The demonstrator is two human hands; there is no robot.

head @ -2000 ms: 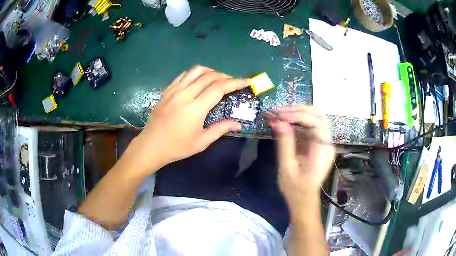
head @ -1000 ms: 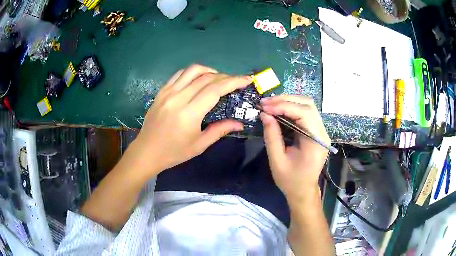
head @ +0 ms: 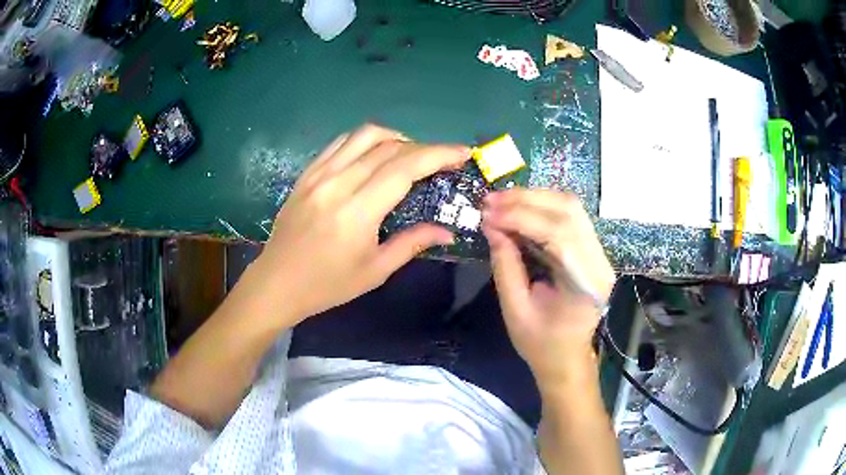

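An opened watch body [head: 456,206], black with a silvery-white inside, lies at the mat's front edge. My left hand [head: 357,204] holds it from the left, fingers over the top and thumb at its lower edge. A square battery with yellow edges [head: 499,159] lies just above the watch body, by my left index fingertip. My right hand [head: 547,250] grips a thin metal tool like tweezers [head: 583,279], blurred, with its tip hidden by my fingers at the watch body's right side.
Another opened watch body [head: 173,134] and small batteries [head: 136,138] lie at left on the green mat [head: 278,93]. White paper [head: 654,148] at right bears a yellow-handled screwdriver [head: 740,201] and a grey blade [head: 618,70]. A green utility knife [head: 784,181] lies beside it.
My right hand has moved from beside the watch body onto its right side, and the tool has shifted angle slightly in my fingers. My left hand stays on the watch body.
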